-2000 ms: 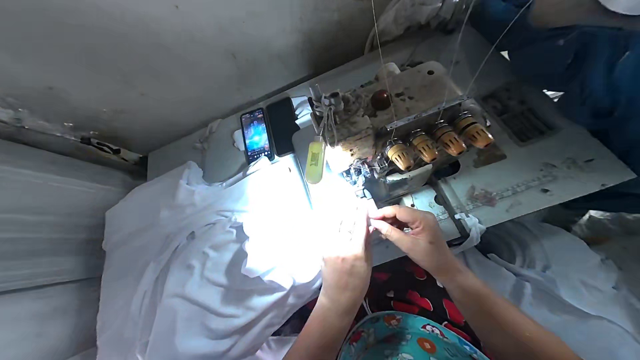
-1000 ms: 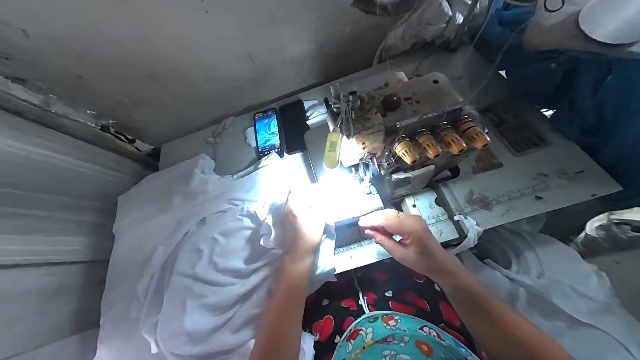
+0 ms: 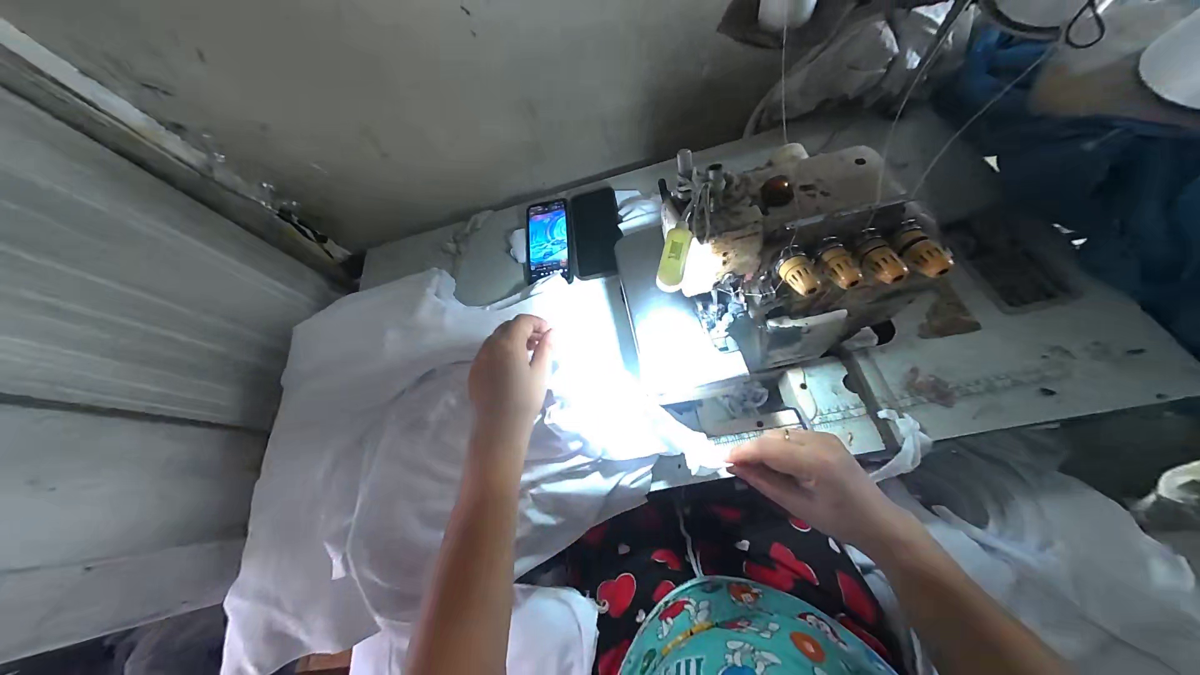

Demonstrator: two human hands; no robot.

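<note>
White cloth [image 3: 403,450] covers the left part of the sewing table and hangs over its front edge. My left hand [image 3: 511,366] is over this cloth, fingers bent with the tips together; glare beside them hides whether they pinch fabric. My right hand [image 3: 797,469] pinches a gathered end of the white cloth at the table's front edge. An overlock sewing machine [image 3: 844,197] with several orange tension knobs stands behind and to the right of it. Its needle area [image 3: 727,319] is in front of the left knobs, under a bright lamp. A yellow-green tag [image 3: 674,258] hangs on the machine's left side.
A lit smartphone [image 3: 547,239] and a dark flat case [image 3: 595,232] lie at the table's back edge. More white fabric [image 3: 1050,553] hangs at the right front. Threads run up from the machine. A wall [image 3: 375,103] rises behind the table. A person in blue [image 3: 1087,187] is at the far right.
My left hand has moved left, away from the machine and from my right hand. A white cloth end now stretches to my right hand at the table's front edge.
</note>
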